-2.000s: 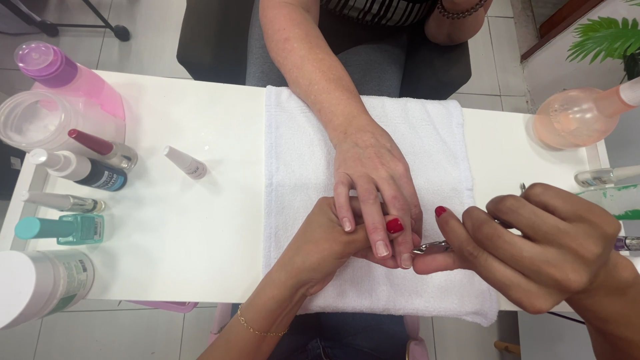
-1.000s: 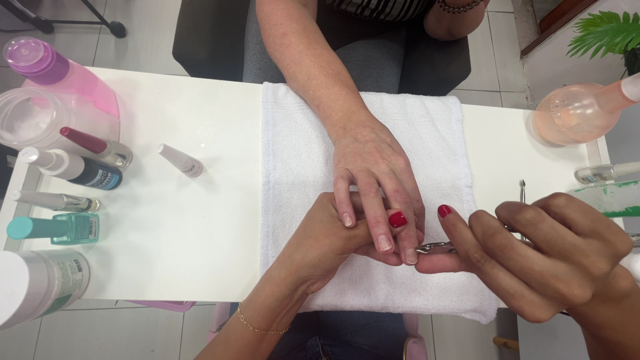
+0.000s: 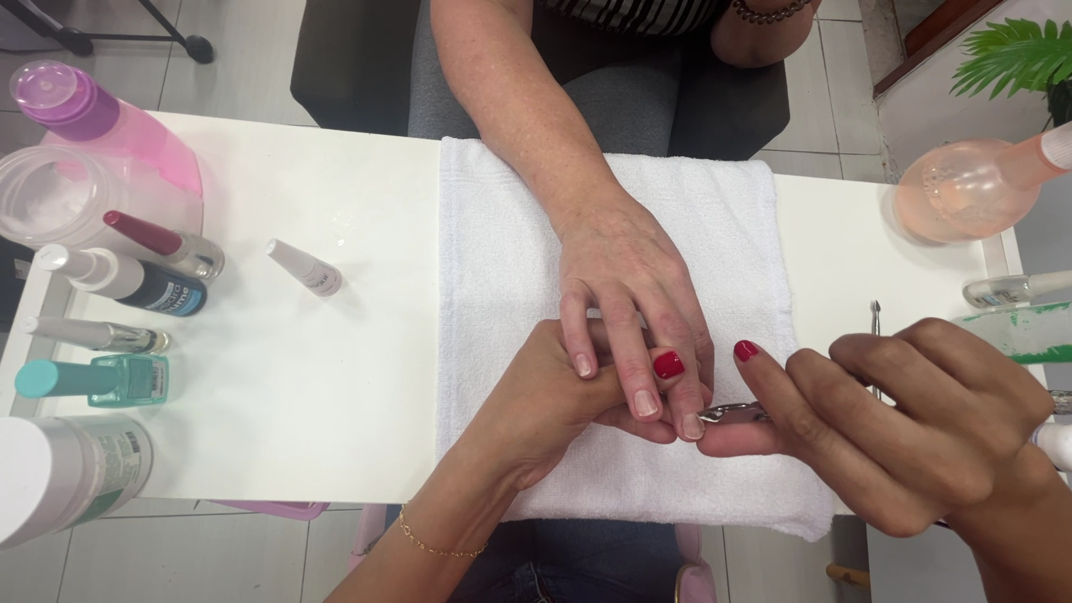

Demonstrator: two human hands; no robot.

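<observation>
The other person's hand (image 3: 632,276) lies palm down over a white towel (image 3: 511,276), fingers toward me. My left hand (image 3: 569,385) holds its fingers from below, with my red-nailed thumb resting on one of them. In my right hand (image 3: 888,419) is a metal cuticle nipper (image 3: 733,413), its tip at the edge of a fingernail (image 3: 693,425). The nipper's handles are mostly hidden by my fingers. Beyond my right hand, a thin metal manicure tool (image 3: 876,318) lies on the table, partly covered.
Along the left edge of the white table (image 3: 352,419) stand or lie a pink bottle (image 3: 142,142), several nail polish bottles (image 3: 126,381) and a white jar (image 3: 92,469). One small polish bottle (image 3: 306,268) lies apart. A round peach bottle (image 3: 963,193) is at the right.
Both hands keep nearly the same places, with the nipper still at the same finger. The view has shifted slightly.
</observation>
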